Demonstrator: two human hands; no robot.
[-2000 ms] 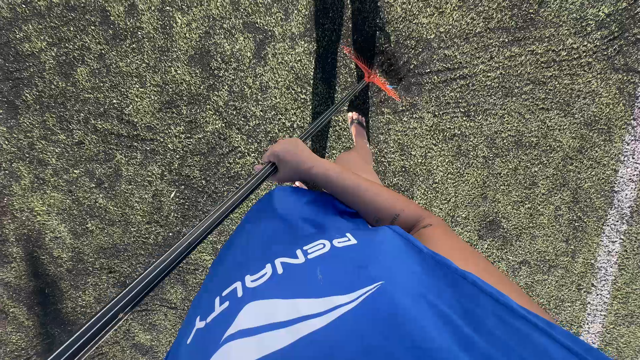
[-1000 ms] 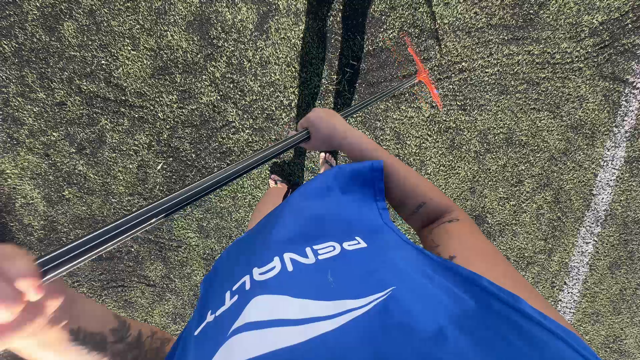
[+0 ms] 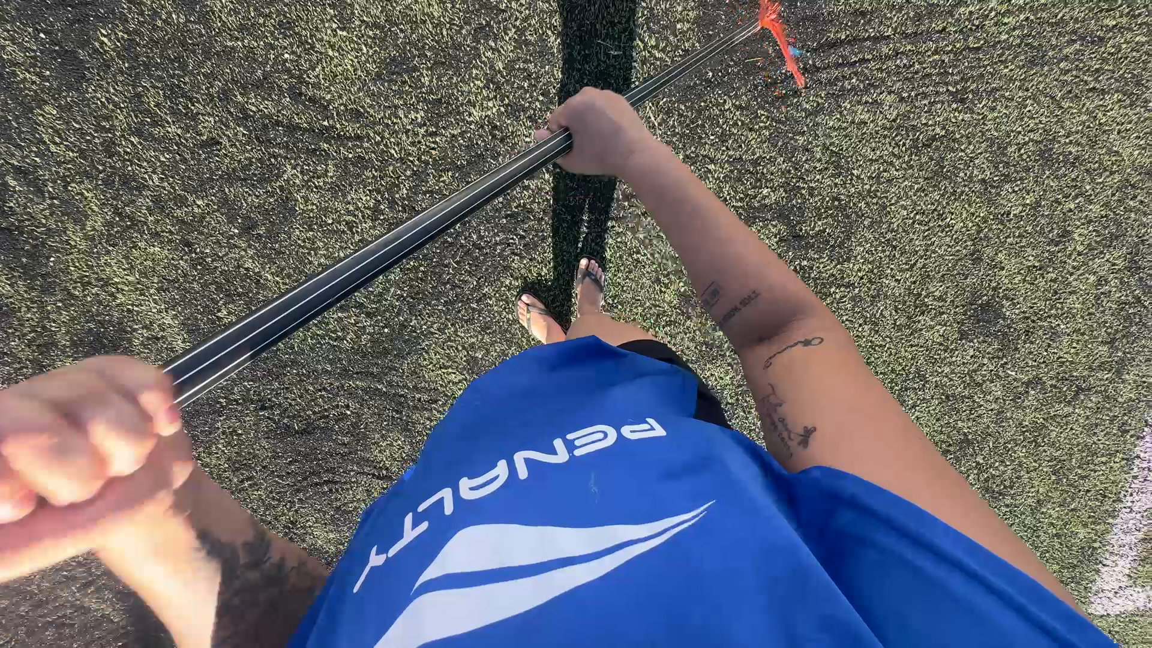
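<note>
A long black pole with pale stripes [image 3: 378,256] runs slantwise from the lower left to the upper right. My left hand [image 3: 85,441], at the left edge, grips its near end. Farther along, my right hand [image 3: 601,130] is closed around the shaft. At the far end, a red-orange head [image 3: 781,40], which looks like a rake or broom head, lies at the artificial turf and is partly cut off by the top edge. Small blue and reddish bits show beside it.
Artificial turf [image 3: 945,225] with dark granules and drag marks surrounds me. My sandalled feet [image 3: 589,279] stand below the pole. A dark shadow [image 3: 594,45] stretches ahead, and a white painted line [image 3: 1125,549] crosses the lower right.
My left hand, out of view two seconds ago, is on the pole's near end. The red-orange head has moved toward the top edge. The right hand has kept its grip.
</note>
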